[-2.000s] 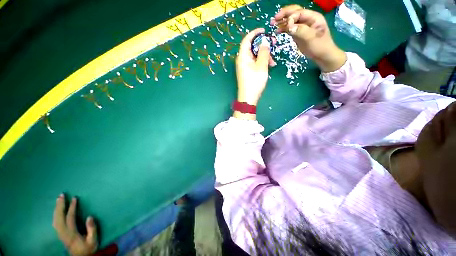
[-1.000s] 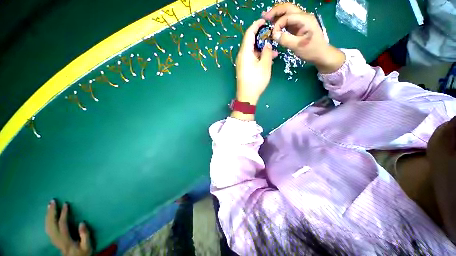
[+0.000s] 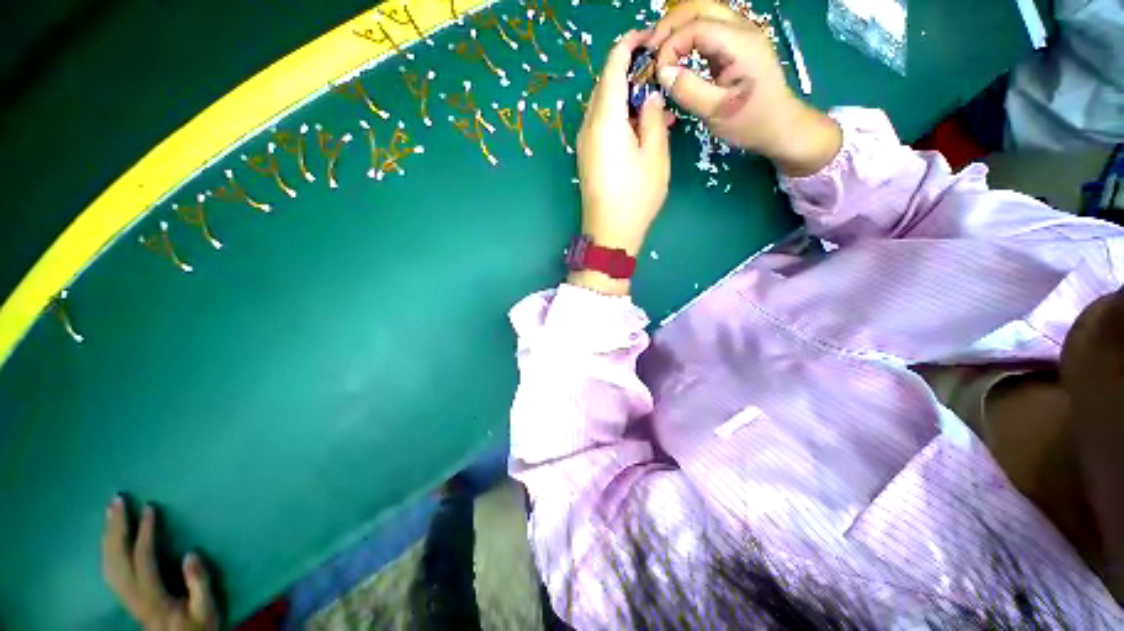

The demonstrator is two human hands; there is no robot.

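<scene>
My left hand (image 3: 160,573) rests on the green bench at the bottom left, fingers spread and nothing seen in it, its wrist cut off by the lower edge. My right hand is not in view. A neighbour in a pink smock holds a small dark blue-black round unit (image 3: 642,77) between both hands at the top centre. The neighbour's fingers pinch at its face and cover part of it. Brown-yellow wire leads with white ends (image 3: 291,158) lie in rows on the bench. Loose small white parts (image 3: 711,154) lie beside and partly behind the neighbour's hands.
The green bench (image 3: 333,333) is edged by a curved yellow strip (image 3: 160,185). A crinkled clear bag (image 3: 869,31) lies at the top right. The neighbour's pink sleeves and torso (image 3: 789,407) fill the right side. Dark hair blurs the lower centre.
The view has shifted, so the leads and my left hand appear further left. The neighbour's far hand has closed in on the unit, which is now tilted and more covered.
</scene>
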